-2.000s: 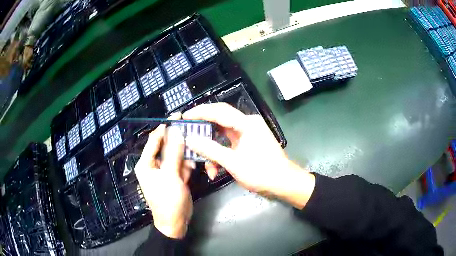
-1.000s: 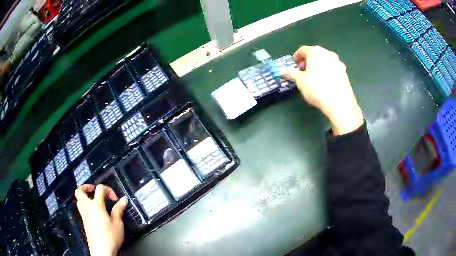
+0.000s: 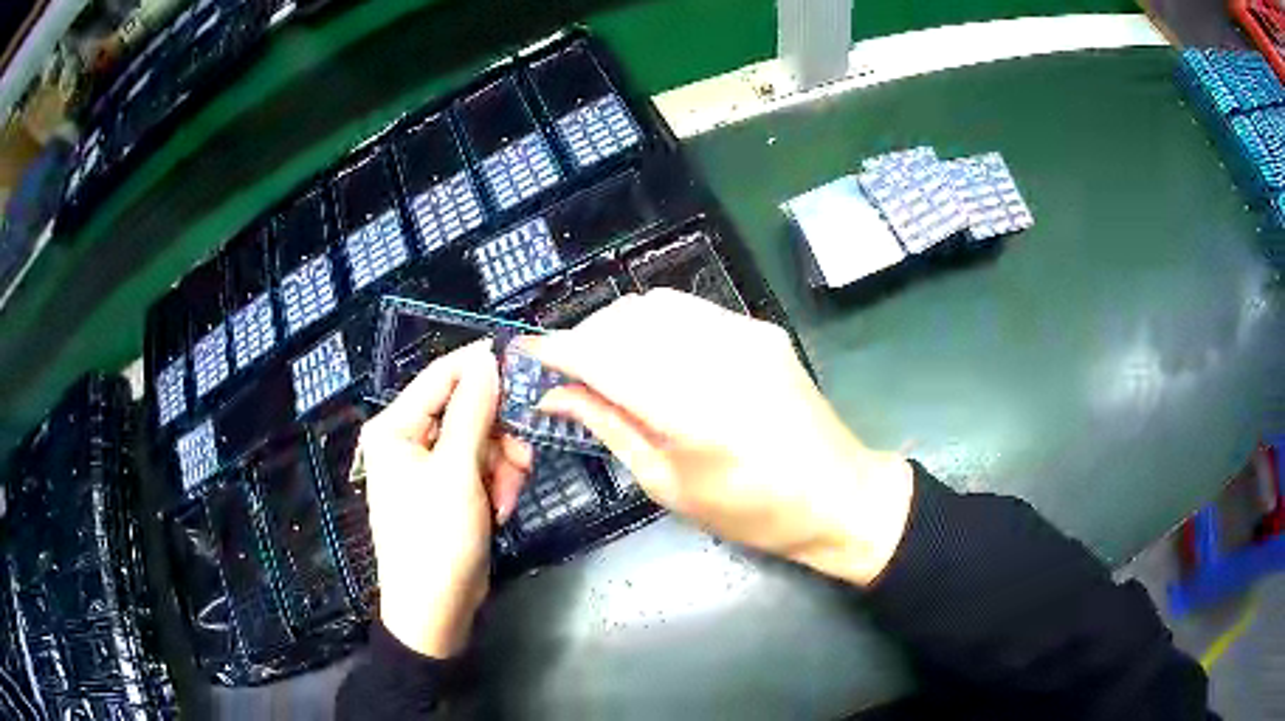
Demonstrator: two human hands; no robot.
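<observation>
My left hand (image 3: 444,500) holds a slim dark front housing (image 3: 430,342) with a teal-blue edge, tilted above the black blister tray (image 3: 592,226). My right hand (image 3: 719,423) presses a keypad (image 3: 533,392) at the housing's lower end; its fingers partly cover the keypad. Whether the keypad is seated cannot be seen. The tray's far row holds several housings with keypads fitted, and a few lie sideways in the middle. My hands hide part of the near row. A loose keypad stack (image 3: 916,200) lies right of the tray, a plain white piece (image 3: 843,233) at its left.
Other black trays (image 3: 78,549) stand at the left edge, with more beyond the green strip. A metal upright (image 3: 815,42) stands at the bench's pale far edge (image 3: 986,42). Teal-and-white keypad packs (image 3: 1240,106) are at the far right. A blue stool (image 3: 1219,563) is beyond the bench at right.
A second ago my left hand was at a near-row housing and my right hand at the keypad stack. Both hands are now together over the tray, holding a housing and keypad.
</observation>
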